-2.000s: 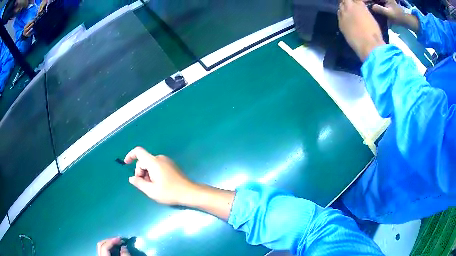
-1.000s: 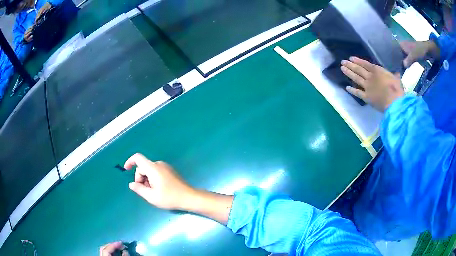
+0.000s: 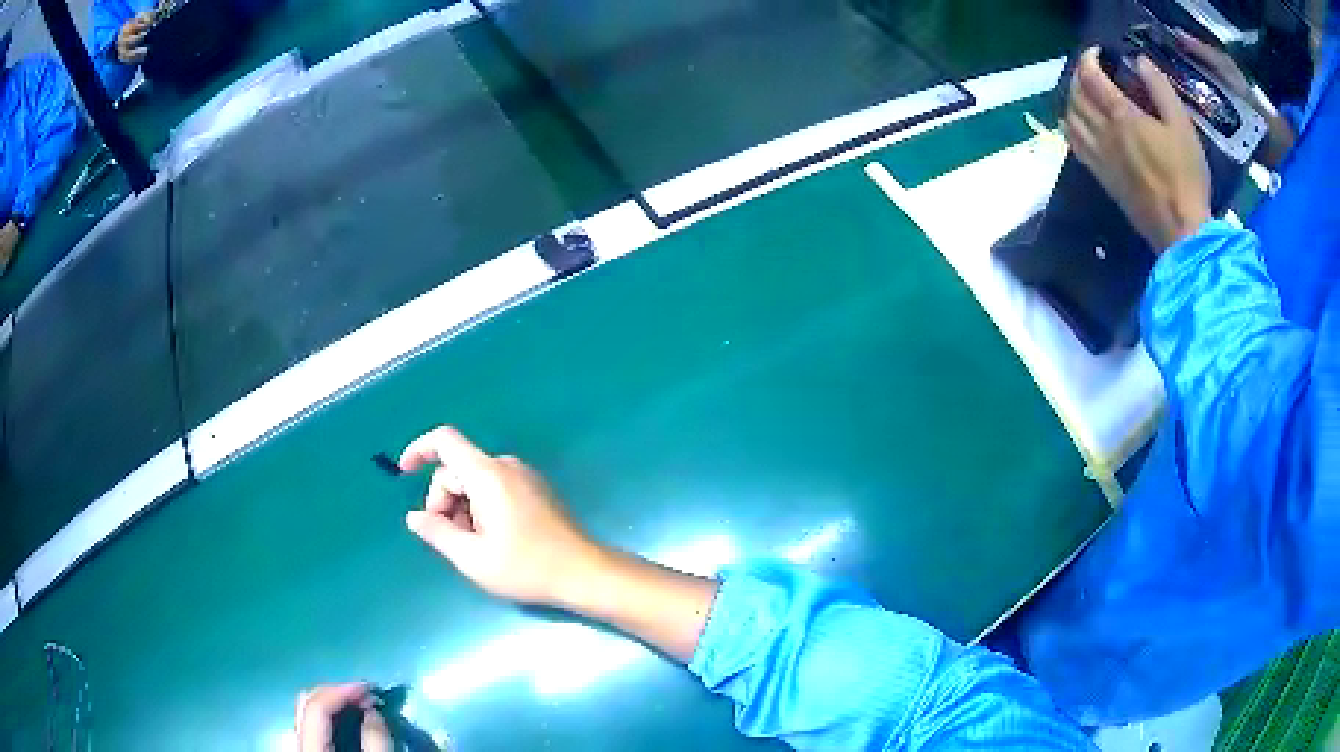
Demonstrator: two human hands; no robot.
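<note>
My right hand [image 3: 497, 522] is over the green mat [image 3: 764, 397], with a small dark piece [image 3: 387, 463], perhaps black tape, at its index fingertip. The thumb is apart from the index finger and the other fingers are curled. My left hand [image 3: 341, 717] is cut off by the bottom edge; only some fingers show. A dark patch lies between and beside these fingers, and I cannot tell whether it is a held thing or shadow.
A white-edged conveyor [image 3: 368, 345] curves past the mat, with a small black lump [image 3: 564, 251] on its rail. At the right, another person's hands hold a dark device [image 3: 1102, 243] over a white sheet [image 3: 970, 221]. Thin wires [image 3: 66, 698] lie at lower left. Another worker is at upper left.
The view has shifted slightly. My right hand keeps its pose with the dark piece at its fingertip. The neighbour's dark device has been turned and their hand has moved on it.
</note>
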